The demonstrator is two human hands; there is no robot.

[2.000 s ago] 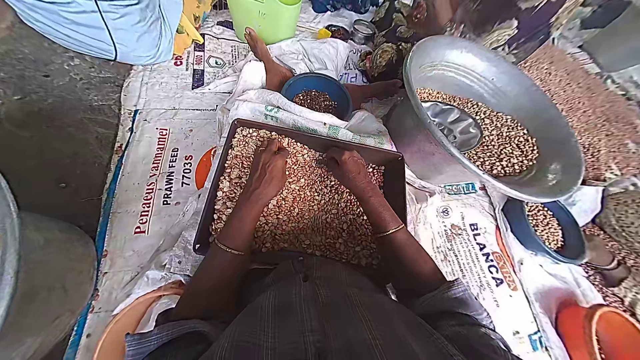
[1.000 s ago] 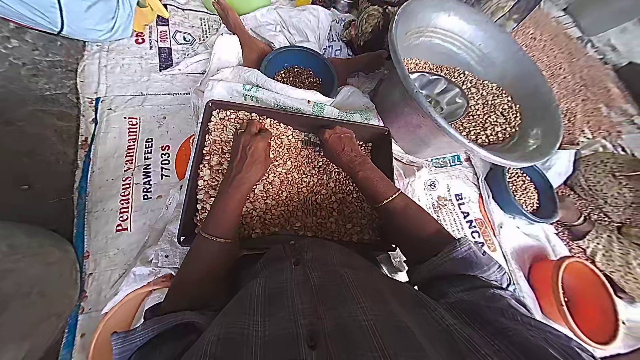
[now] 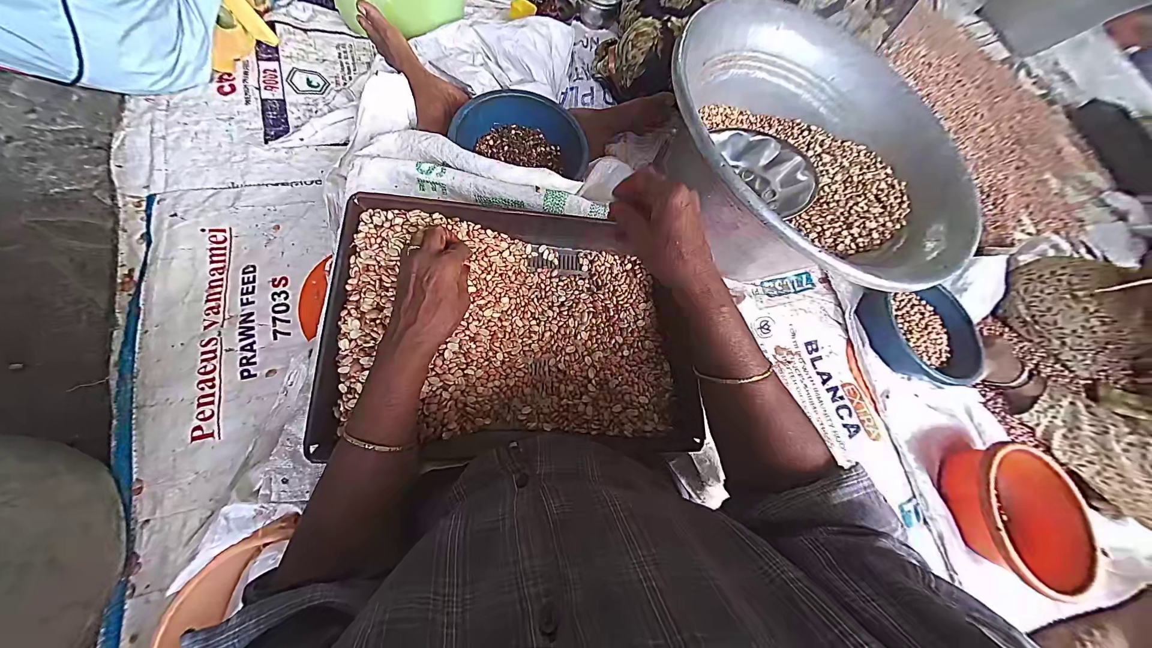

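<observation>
A dark rectangular tray lies across my lap, filled with split nut or seed pieces, pale and reddish. My left hand rests on the pieces in the tray's upper left, fingers bent downward; whether it pinches any is hidden. My right hand is raised over the tray's upper right corner, blurred, with its fingers curled; what it holds cannot be told. Between the hands, a slotted patch of the tray floor shows. Beyond the tray is a blue bowl with darker pieces in it.
At the right, a large metal basin holds nuts and a fluted metal dish. Near it are a small blue tub with nuts and a tipped orange-red container. Printed feed sacks cover the ground. A bare foot lies beyond the tray.
My right hand has moved from over the pieces to the tray's upper right corner, toward the metal basin. My left hand stays over the tray's left part.
</observation>
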